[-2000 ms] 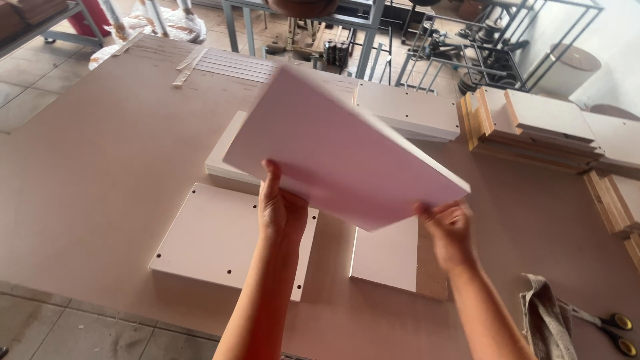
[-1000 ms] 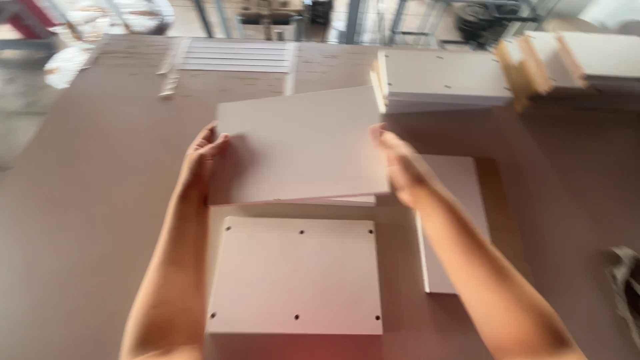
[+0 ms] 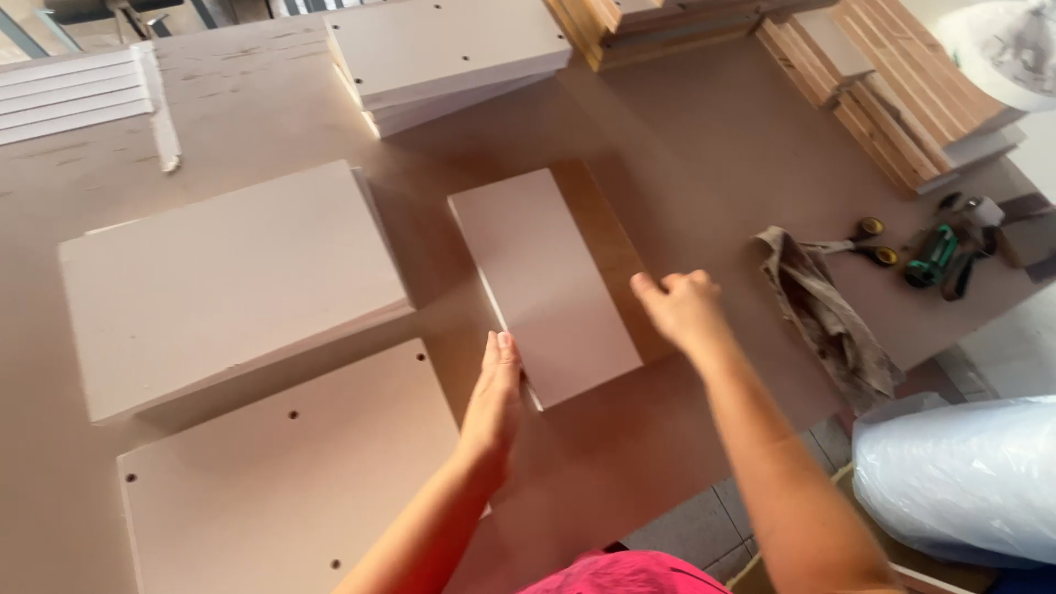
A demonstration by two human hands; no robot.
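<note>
A white rectangular panel (image 3: 553, 289) lies on the table, with a brown board (image 3: 610, 264) showing along its right side. My left hand (image 3: 495, 396) is at the panel's left long edge, fingers together; whether it grips the edge is not clear. My right hand (image 3: 681, 309) is at the brown board's right edge, its fingers partly curled and blurred. To the left lies a stack of white panels (image 3: 231, 289). Nearer to me is a white panel with dark holes (image 3: 289, 495), partly behind my left forearm.
Behind stand a stack of drilled white panels (image 3: 454, 49) and wooden-edged pieces (image 3: 891, 91). White strips (image 3: 74, 95) lie far left. At right are a cloth (image 3: 825, 322), scissors (image 3: 866, 243), a green-and-black tool (image 3: 932, 256) and a plastic-wrapped roll (image 3: 957, 478).
The panel that both hands held raised has left them. My hands are now lower, at the smaller panel and brown board on the table. The view has swung right.
</note>
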